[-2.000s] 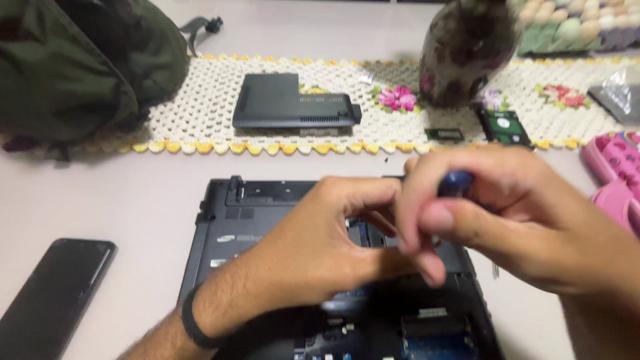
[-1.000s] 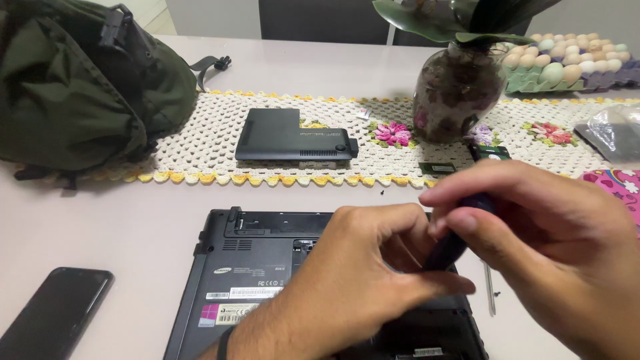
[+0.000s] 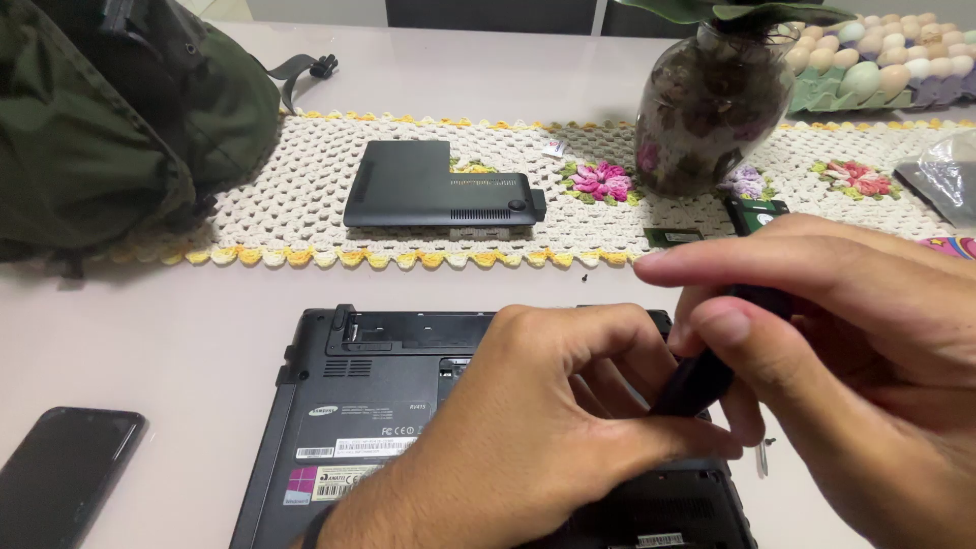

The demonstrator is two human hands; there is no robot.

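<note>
A black Samsung laptop (image 3: 366,381) lies bottom side up on the table, with part of its underside uncovered. Above its right half, my right hand (image 3: 823,328) grips the dark handle of a screwdriver (image 3: 698,377), tilted. The fingers of my left hand (image 3: 534,404) close around the lower part of the same handle; the tip is hidden behind them. Beyond the laptop, an L-shaped black cover panel (image 3: 427,183) rests on a crocheted runner (image 3: 297,191). A small green memory module (image 3: 672,237) and a hard drive (image 3: 755,213) lie near my right hand's fingers.
A black phone (image 3: 72,473) is at the left, below a green backpack (image 3: 130,130). A glass vase (image 3: 713,107) with a plant stands on the runner. Egg trays (image 3: 854,88) are at the back right. A small screw (image 3: 585,278) and a metal shaft (image 3: 762,457) lie near the laptop.
My right hand's fingers have opened out from a curled grasp around the handle. Both hands remain at the screwdriver over the laptop. The view has tipped upward, showing more of the table's far side.
</note>
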